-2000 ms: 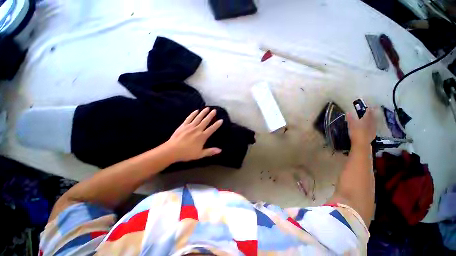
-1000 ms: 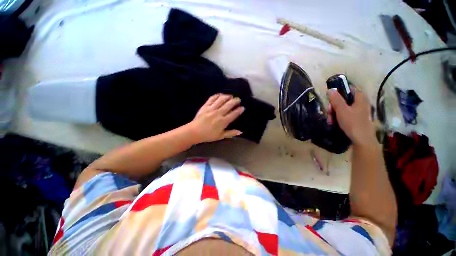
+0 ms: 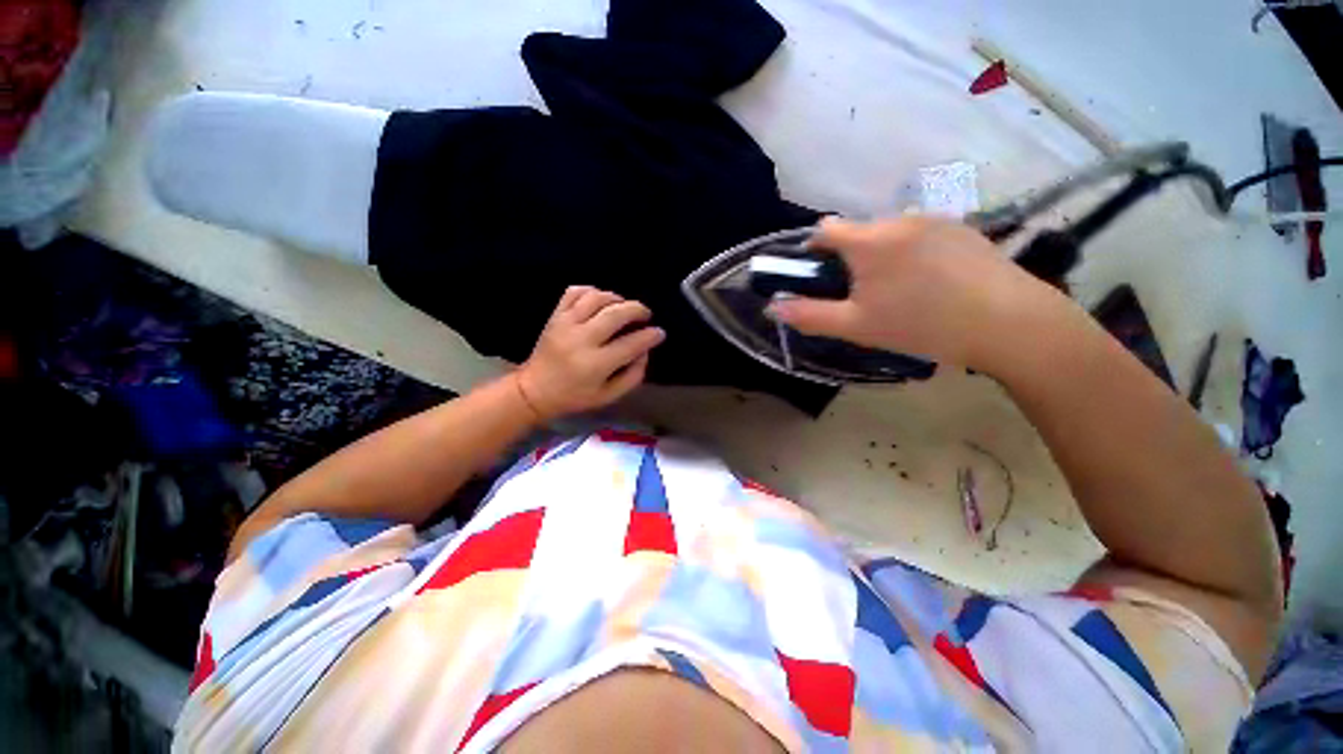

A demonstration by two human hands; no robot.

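The black garment (image 3: pixel 545 206) lies around the white padded board (image 3: pixel 273 170), whose rounded end sticks out at the left. My left hand (image 3: pixel 592 354) is at the garment's near edge with fingers curled on the cloth; its thumb is mostly hidden. My right hand (image 3: pixel 906 287) is closed around the handle of the dark iron (image 3: pixel 825 346). The iron's tip points left, over the garment's right end; whether the soleplate touches the cloth is unclear. The white block (image 3: pixel 950 187) shows partly behind the iron's cord side.
A pale stick (image 3: pixel 1046 96) and red triangle (image 3: pixel 988 77) lie at the far side. Small snips (image 3: pixel 971 501) with loose thread lie near right. The iron's cord (image 3: pixel 1200 165) runs right, near the dark pad (image 3: pixel 1131 332) and dark red tool (image 3: pixel 1309 206). Fabric heaps (image 3: pixel 177 398) are at left.
The right hand has brought the iron left from the table's right side to the garment. The left hand has gone from flat to curled, nearer the cloth's edge. The camera view has shifted.
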